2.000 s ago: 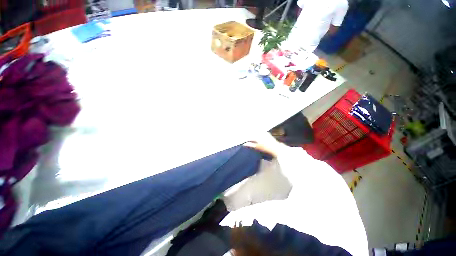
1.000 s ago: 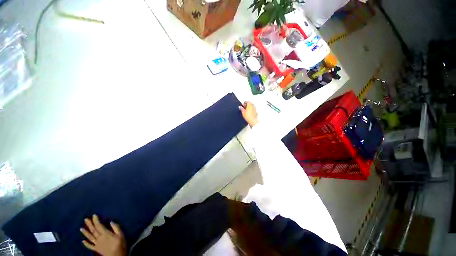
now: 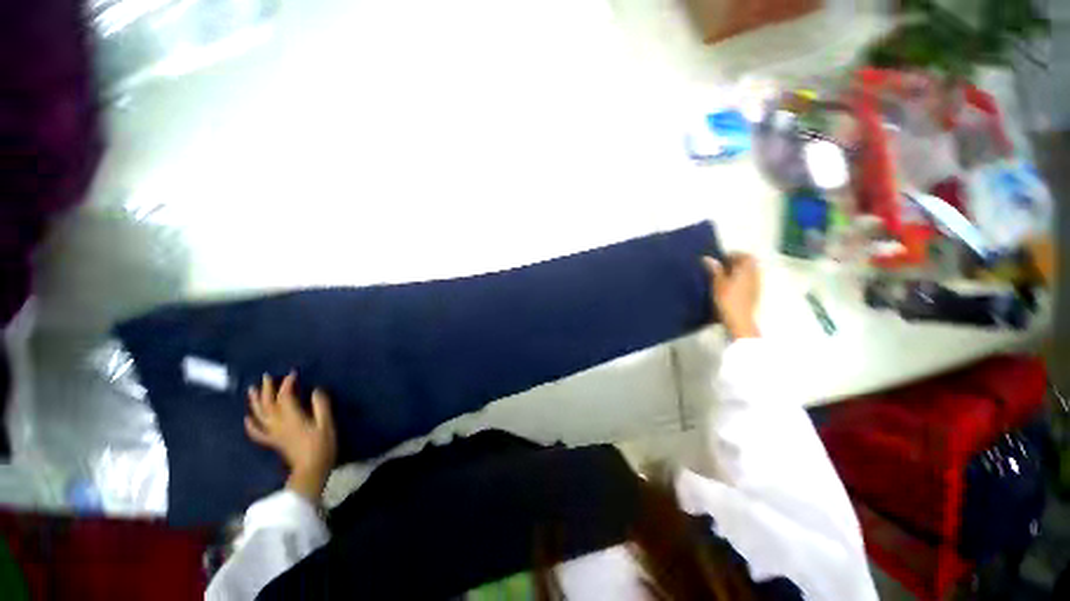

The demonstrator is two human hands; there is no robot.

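Observation:
Dark navy trousers [image 3: 469, 329] lie lengthwise on the white table [image 3: 399, 153], waist end at the left, narrower leg end at the right. A small white label [image 3: 207, 373] shows near the waist end. My left hand [image 3: 291, 430] lies flat on the trousers beside the label, fingers spread. My right hand [image 3: 737, 294] is at the hem end, fingertips on the cloth edge and thumb partly hidden; it seems to hold the edge. The frame is somewhat blurred.
Clear polybags [image 3: 94, 434] lie at the table's left edge, near maroon garments [image 3: 47, 153]. Green snips [image 3: 820, 312] lie right of my right hand. A red basket [image 3: 878, 164] with bottles stands at the far right. A red crate [image 3: 927, 446] with bagged trousers [image 3: 1009, 493] is below.
The view has turned, and the trousers now lie more level across it. My left hand stays flat by the label and my right hand stays at the hem. Maroon cloth has come back into view.

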